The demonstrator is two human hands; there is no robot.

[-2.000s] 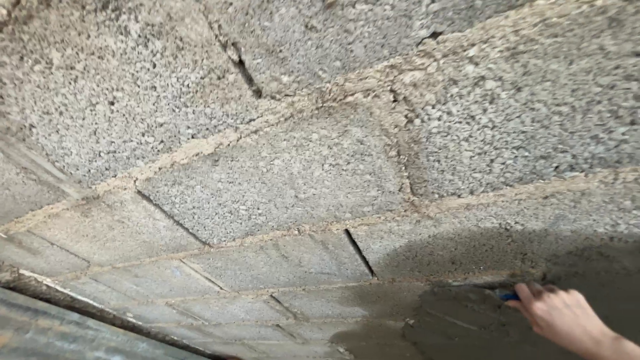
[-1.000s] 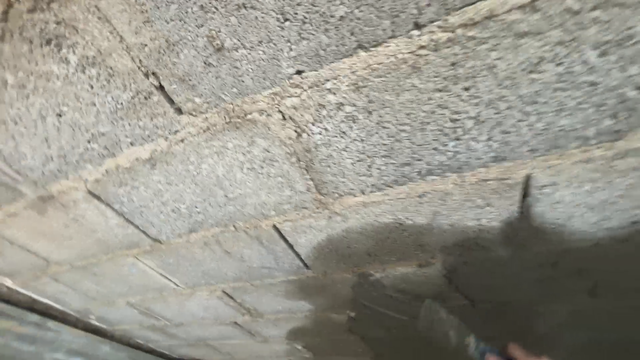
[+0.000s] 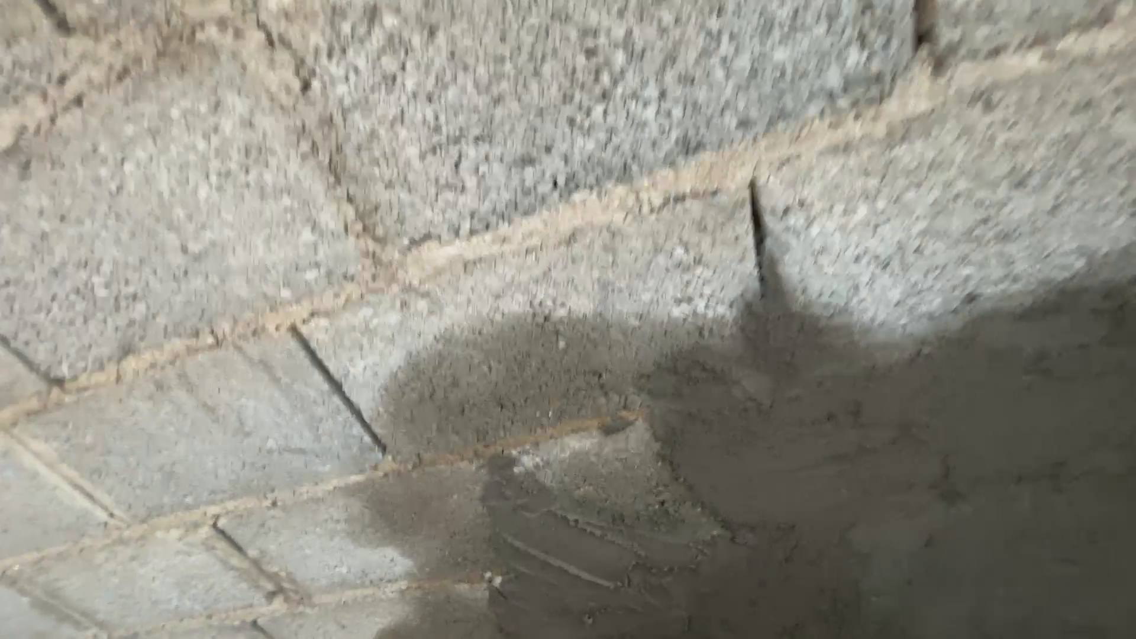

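Neither of my hands shows in the head view at this moment, and no tool is in sight. A concrete block wall [image 3: 568, 115] with pale mortar joints fills the view. Wet grey mortar [image 3: 887, 470] covers its lower right part, mostly smooth. Near the left edge of that coat, a ridged patch of mortar [image 3: 568, 555] lies over the blocks. A damp, dark area [image 3: 497, 382] borders the coat on the bare block. A narrow open joint [image 3: 757, 231] runs down to the dark edge.
Bare blocks [image 3: 177, 417] extend to the left and lower left, with a dark gap [image 3: 337, 390] between two of them. A sandy mortar joint [image 3: 568, 217] slants up to the right across the wall.
My hand with a blue-handled tool, seen at the lower right earlier, has gone out of view. The view has shifted right and closer to the wall.
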